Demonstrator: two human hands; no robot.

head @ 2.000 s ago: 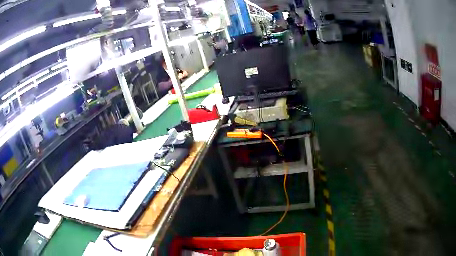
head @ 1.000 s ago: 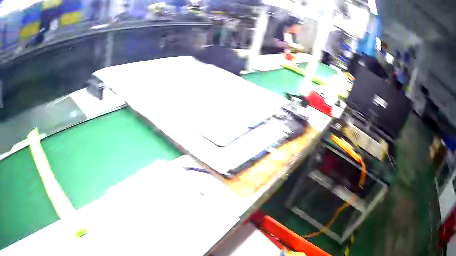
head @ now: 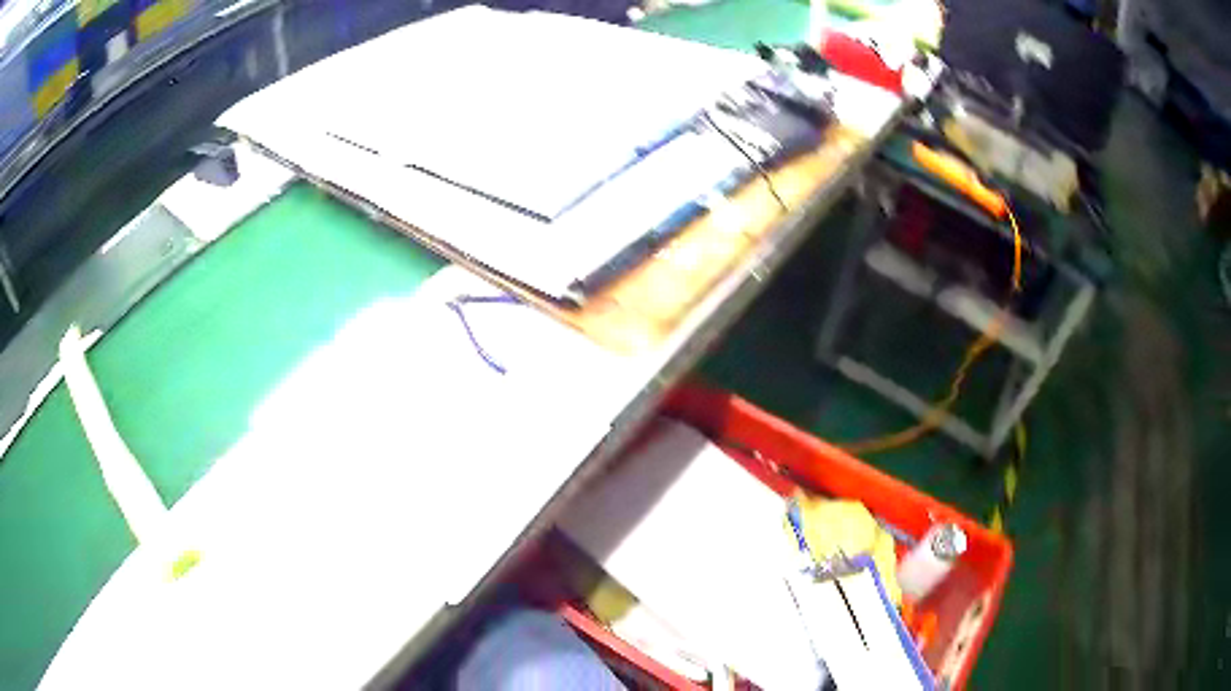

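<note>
Neither of my hands is in the picture. A large bright white covering [head: 351,473] lies nearest in front of me on the green-topped bench [head: 324,243]. Small nippers with dark blue handles [head: 483,332] lie on its far part, handles apart. A long pale yellow-green strip or tube [head: 105,439] lies at the left, running from the green surface to the white covering. Several flat white boards [head: 473,122] are stacked farther back, overexposed, with a brown board [head: 675,290] under their right edge.
A red bin [head: 864,479] below the bench's right edge holds papers, a yellow item and a bottle or can. A rounded blue-grey shape [head: 533,659] shows at the bottom edge. A metal-framed stand [head: 932,290] with an orange cable [head: 1015,270] stands at the right. A dark monitor [head: 1033,68] is behind.
The view has swung down and left, from the aisle to the near bench. More of the white covering, the nippers and the inside of the red bin now show. No object has visibly been moved.
</note>
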